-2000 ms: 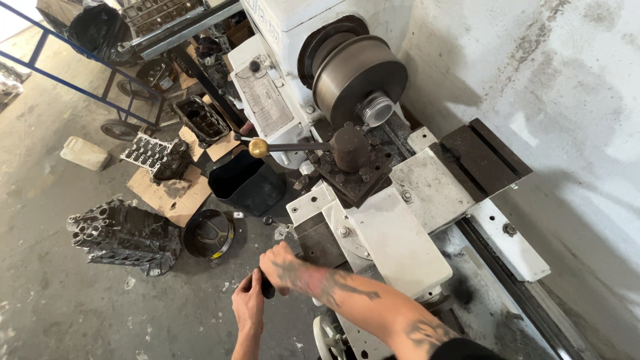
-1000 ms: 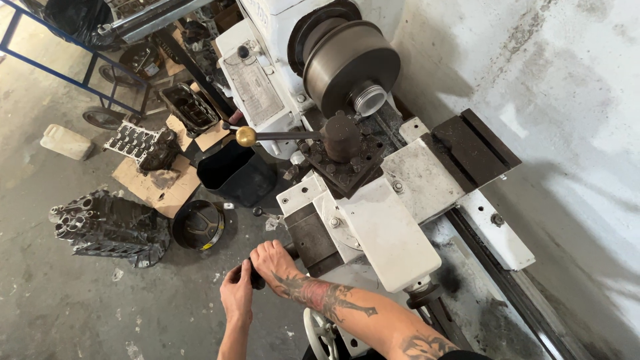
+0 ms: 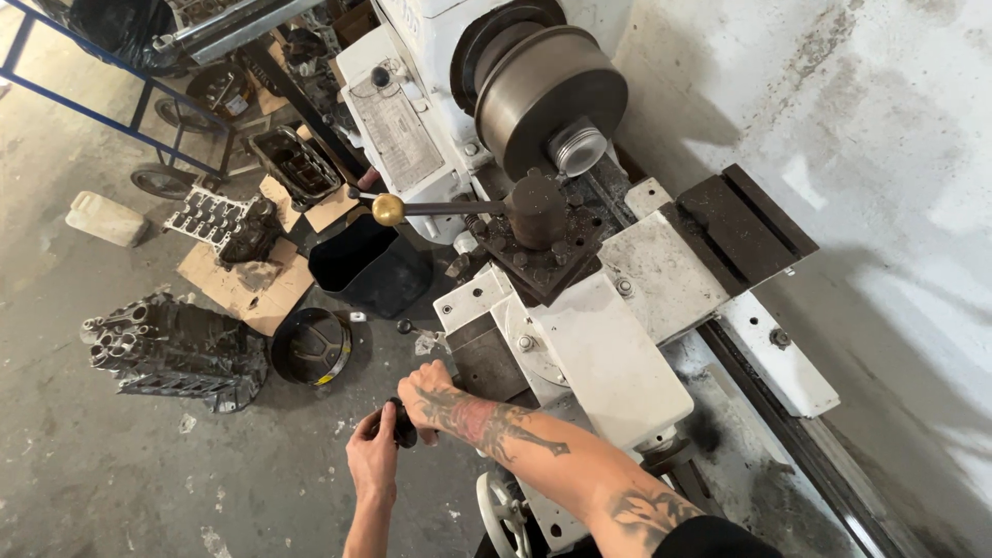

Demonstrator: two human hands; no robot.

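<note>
Both of my hands are at the front of a white metal lathe, on the cross-slide's handle side. My left hand (image 3: pixel 373 451) has its thumb and fingers on a dark round knob or handwheel (image 3: pixel 403 425). Against the other side of that part, my right hand (image 3: pixel 428 397) is curled, its grip partly hidden. Beyond them stands the dark toolpost (image 3: pixel 536 225), whose lever ends in a brass ball (image 3: pixel 387 209). A shiny ringed metal workpiece (image 3: pixel 578 149) sticks out of the large lathe chuck (image 3: pixel 552 97). The cross-slide (image 3: pixel 612 349) lies beside my right forearm.
A white handwheel (image 3: pixel 496 511) is below my right forearm. On the floor at left are an engine block (image 3: pixel 174 349), a round black pan (image 3: pixel 310 346), a black bin (image 3: pixel 372 267), a cylinder head (image 3: pixel 225 221) on cardboard and a plastic jug (image 3: pixel 106 218). A wall (image 3: pixel 852 155) rises at right.
My hands have stayed together at the dark round part, with small shifts of the fingers. The lathe's toolpost and lever look unchanged. The view has shifted slightly.
</note>
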